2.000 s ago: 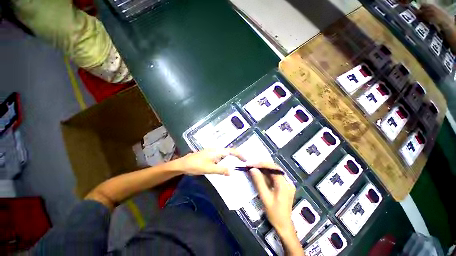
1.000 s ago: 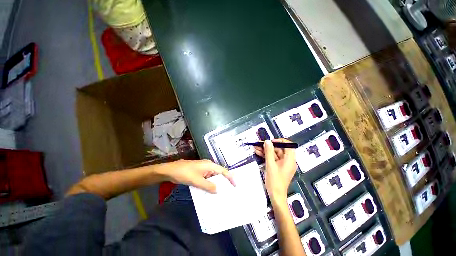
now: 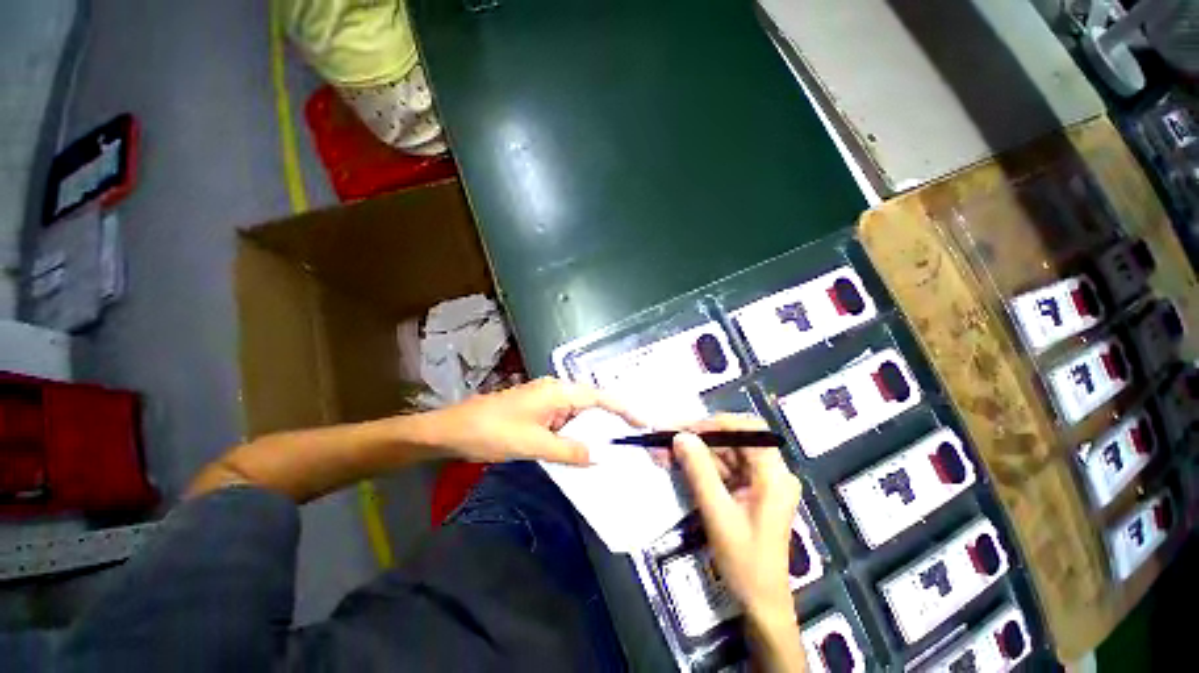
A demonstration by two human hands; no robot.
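My left hand [image 3: 513, 423] holds a plain white sheet [image 3: 615, 489] over the near edge of the clear tray. My right hand [image 3: 747, 493] grips thin black tweezers [image 3: 717, 439], their tip pointing left onto the sheet. Any small piece at the tip is too small to tell. The clear blister tray [image 3: 644, 331] lies on the green bench top and holds white rounded covers [image 3: 848, 402] in two rows, each with a dark or reddish oval at one end. The sheet and my right hand hide part of the near row.
A wooden board [image 3: 936, 316] beyond the tray bears another clear tray with covers. A pale board [image 3: 927, 92] lies beside it. A cardboard box [image 3: 296, 316] with white paper waste stands at left. A person's leg [image 3: 362, 59] shows at top left, a fan [image 3: 1118, 46] at top right.
The tweezers have moved from the far-left cover back onto the white sheet. My left hand has raised the sheet toward the tray, and its upper part now meets the tweezer tip.
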